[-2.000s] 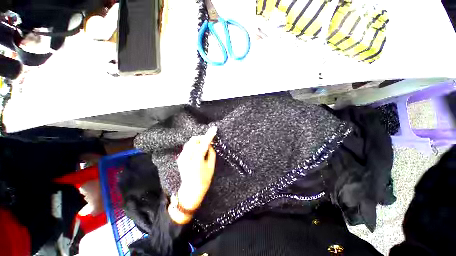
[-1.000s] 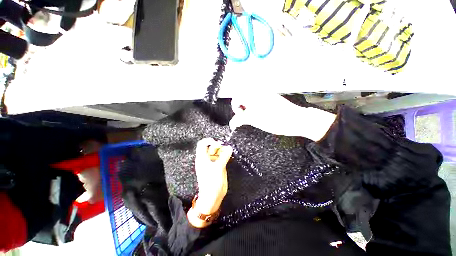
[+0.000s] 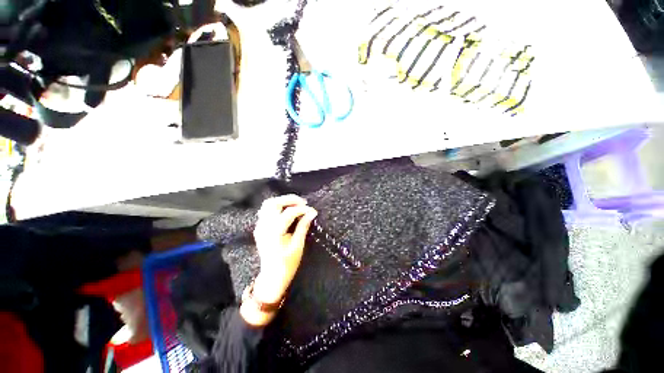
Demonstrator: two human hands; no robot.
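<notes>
The dark speckled tweed garment (image 3: pixel 408 207) lies over the lap against the table edge. Black-and-white braid trim (image 3: pixel 415 273) runs along its lower edge, and a short strip of trim (image 3: pixel 336 251) runs down from my left hand. My left hand (image 3: pixel 280 240) pinches the tweed garment at the upper end of that short strip, fingers curled. A needle or thread cannot be made out. My right hand is not in view. Smooth black cloth (image 3: pixel 524 255) is bunched at the right of the lap.
On the white table (image 3: pixel 145 171) lie a black phone (image 3: pixel 209 91), blue-handled scissors (image 3: pixel 319 98), loose braid trim (image 3: pixel 290 138) over the edge and a yellow-black striped bundle (image 3: pixel 451 62). A blue basket (image 3: pixel 154 299) stands left, a purple stool (image 3: pixel 582 189) right. A person's red clothing (image 3: pixel 127 284) shows left.
My right hand came in to the garment beside my left hand and is now out of view. My left hand still holds the garment. The view has shifted, so the table items appear lower.
</notes>
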